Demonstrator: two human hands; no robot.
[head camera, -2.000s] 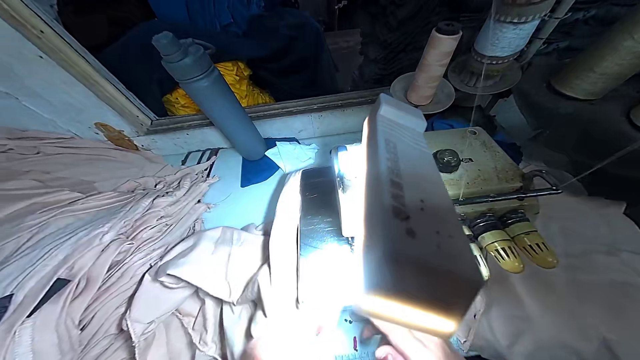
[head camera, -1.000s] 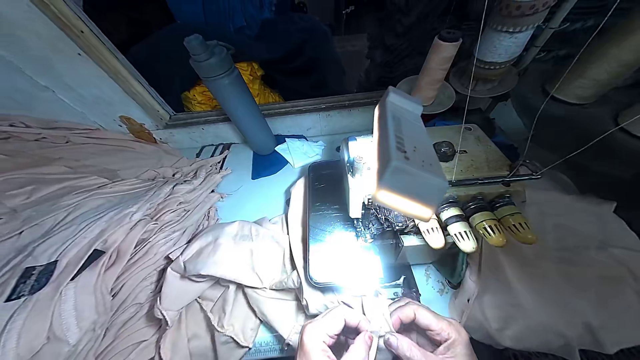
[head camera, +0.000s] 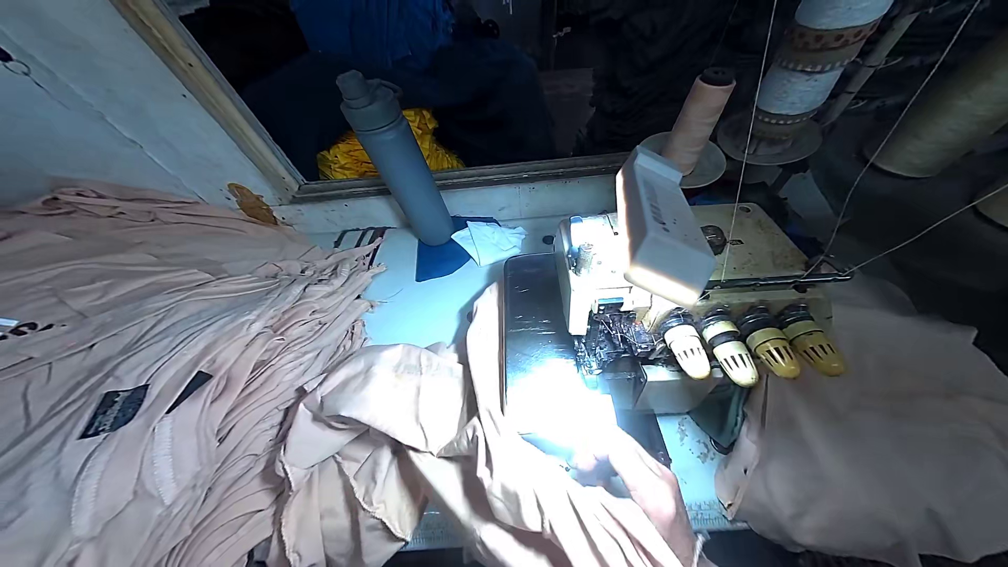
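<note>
A serger sewing machine (head camera: 602, 268) with a dark, shiny cloth plate (head camera: 539, 315) stands on the pale blue table. Pale pink cloth (head camera: 504, 480) runs in folds from left of the plate toward the bottom edge. Just below and in front of the needle area, my right hand (head camera: 654, 488) holds part of this cloth, its fingertips partly lost in the lamp's glare. My left hand cannot be made out; cloth and glare cover the area beside the right. A white lamp head (head camera: 665, 228) hangs over the machine.
Heaped pink garments (head camera: 157, 331) fill the left side. Behind the plate stand a grey bottle (head camera: 402, 165) and a white scrap (head camera: 492, 240). Thread cones (head camera: 697, 122) rise behind the machine, with threads running down to it. More pink cloth (head camera: 874, 441) lies at the right.
Both hands pinched the cloth in front of the plate one second ago; now only the right is plain to see. The cloth now spreads across the front. The lamp stands farther from the view.
</note>
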